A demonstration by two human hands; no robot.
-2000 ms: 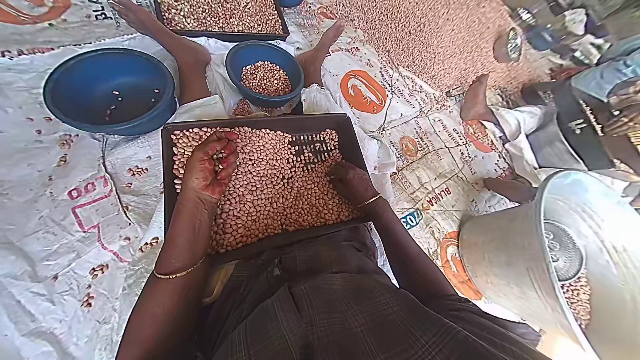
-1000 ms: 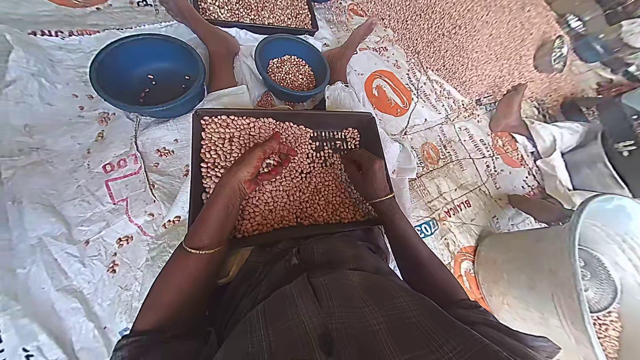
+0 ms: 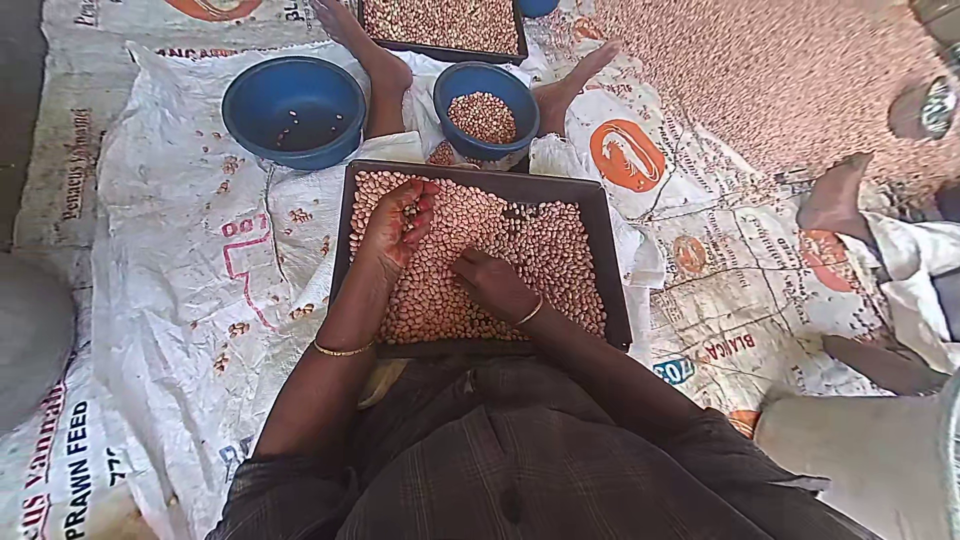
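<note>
A dark rectangular tray (image 3: 616, 300) full of shelled peanuts (image 3: 555, 255) lies across my lap. My left hand (image 3: 401, 221) is over the tray's left part, palm turned up and fingers curled around a few peanuts. My right hand (image 3: 495, 283) is palm down on the peanuts near the tray's middle, fingertips bunched; whether they pinch a nut is hidden. Beyond the tray, a blue plastic basin (image 3: 294, 154) on the left holds a few nuts, and a smaller blue bowl (image 3: 486, 150) holds a heap of them.
Printed woven feed sacks (image 3: 172, 247) cover the ground, with scattered nuts on them. Another tray of nuts (image 3: 442, 26) lies at the top. A large spread of nuts (image 3: 735, 75) is at the upper right. A metal container (image 3: 855, 450) stands at lower right, near another person's feet (image 3: 836, 199).
My right hand has moved left from the tray's right side to its middle. The bare tray patch at upper right is now mostly covered with nuts. The view has shifted left.
</note>
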